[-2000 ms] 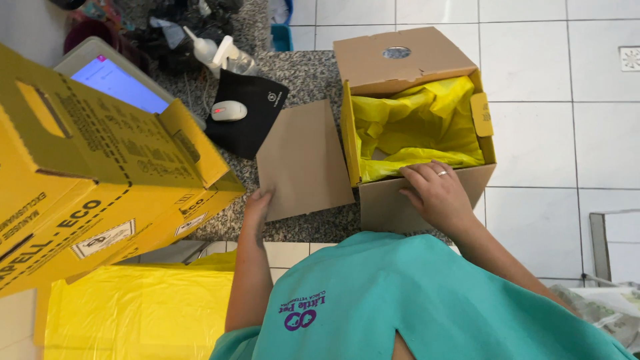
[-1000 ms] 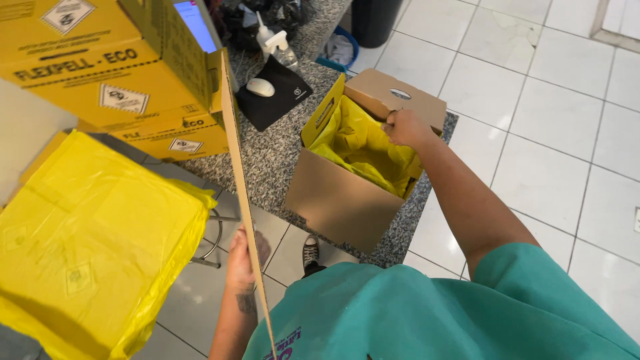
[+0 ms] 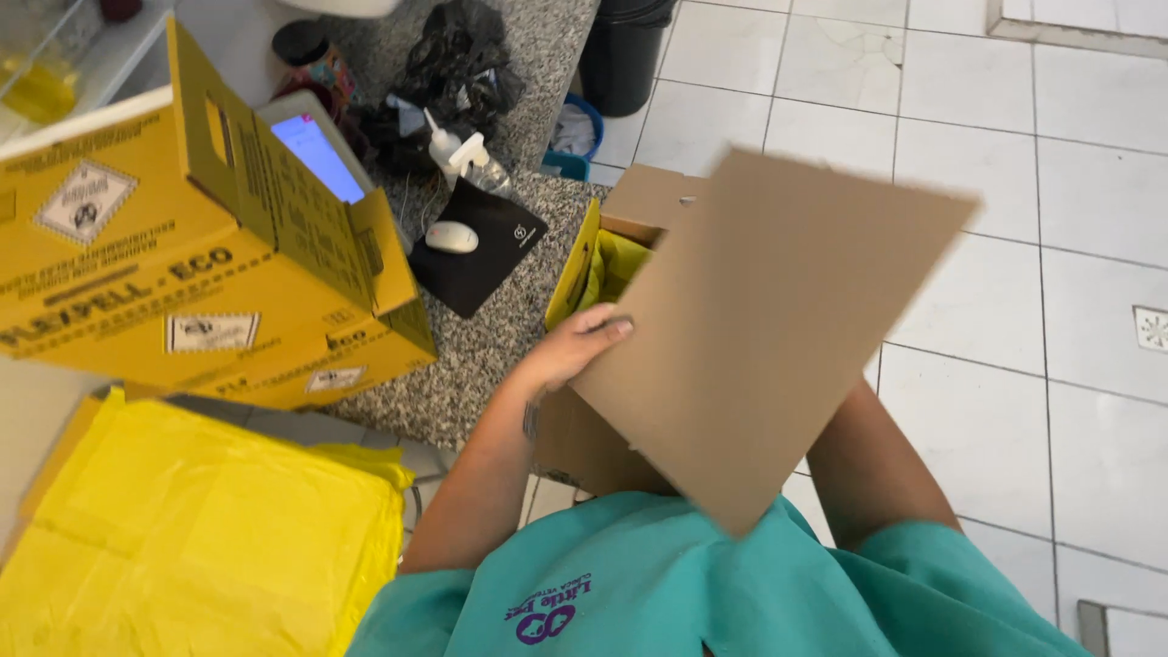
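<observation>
A flat brown cardboard sheet (image 3: 776, 319) is raised in front of my body, tilted, over the small cardboard box. My left hand (image 3: 589, 342) grips its left edge, thumb on the near face. The sheet hides my right hand; only that forearm shows below its right side. Behind and under the sheet, the open cardboard box (image 3: 593, 443) stands on the granite counter with a yellow plastic liner (image 3: 616, 265) inside. Its brown flap (image 3: 648, 196) is folded outward at the back, and a yellow flap (image 3: 573, 265) stands at its left.
Large yellow cardboard boxes (image 3: 182, 265) stand at left beside a lit screen (image 3: 318, 157). A white mouse (image 3: 452, 237) lies on a black mouse pad (image 3: 493, 224), near a spray bottle (image 3: 479, 164). Yellow plastic (image 3: 192, 538) covers something at lower left. A black bin (image 3: 625, 55) stands beyond the counter.
The cardboard sheet, edge-on in my left hand a second ago, now faces me over the box. My right hand, then at the box's rim, is now hidden behind the sheet.
</observation>
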